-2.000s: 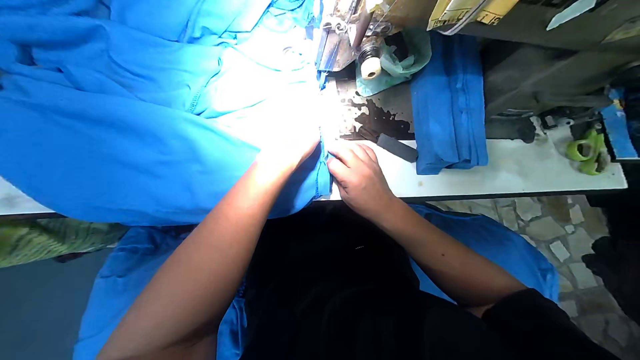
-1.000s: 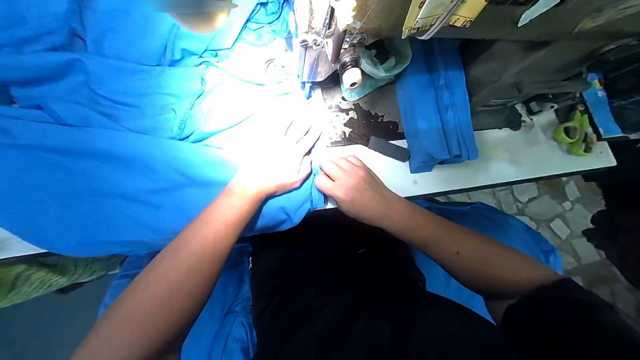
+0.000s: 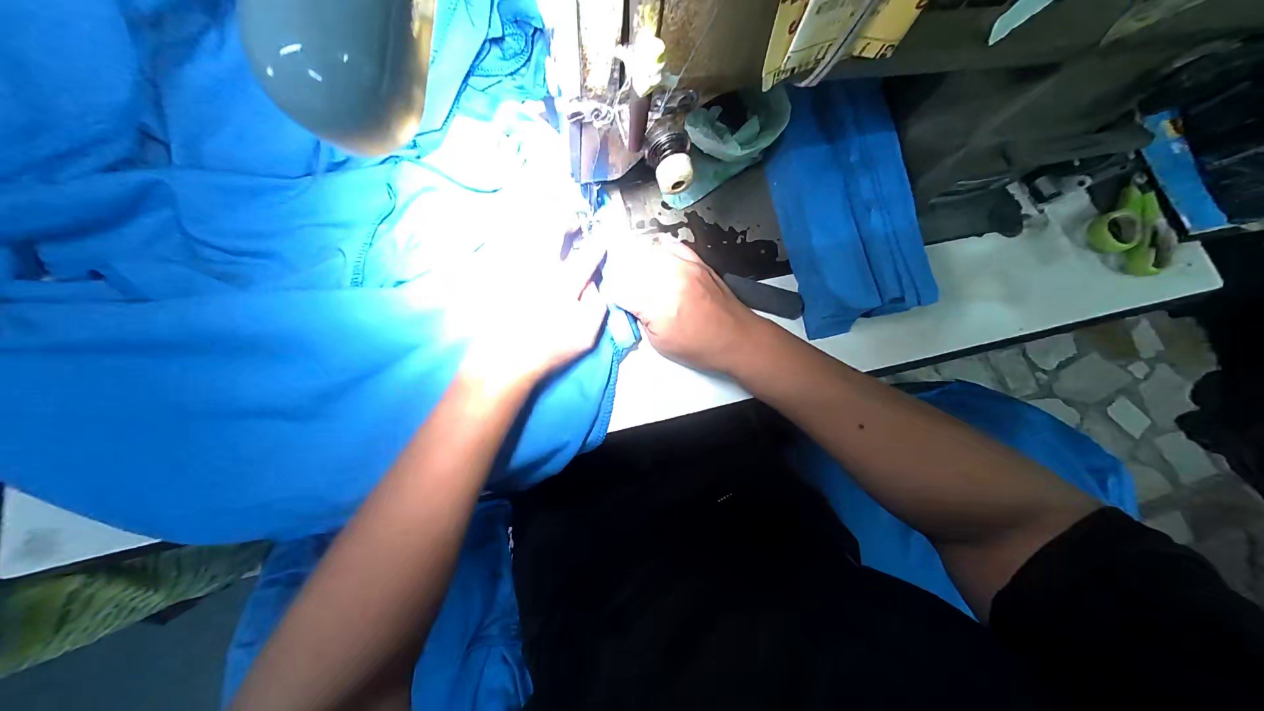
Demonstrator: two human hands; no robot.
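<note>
Blue fabric (image 3: 227,395) spreads over the left of the white sewing table, its seamed edge running down below my hands. My left hand (image 3: 533,306) lies on the cloth near that edge, its fingers washed out by the lamp's glare. Close by on the right, my right hand (image 3: 681,301) has its fingers closed at the fabric's edge, just in front of the needle area. Above both hands stands the head of a sewing machine (image 3: 602,89), with a dark knob with a white end (image 3: 674,170) on its right. Glare hides the needle and presser foot.
A rounded grey lamp shade (image 3: 331,69) hangs at the upper left. Folded blue cloth (image 3: 854,217) lies over the table right of the machine, beside a dark grey bar (image 3: 765,294) and a thin plastic bag (image 3: 736,138). Green-handled scissors (image 3: 1136,232) rest near the table's right end.
Both hands have moved up toward the needle area, bringing the cloth's edge along. The lamp shade has come into view at the upper left as the view shifted.
</note>
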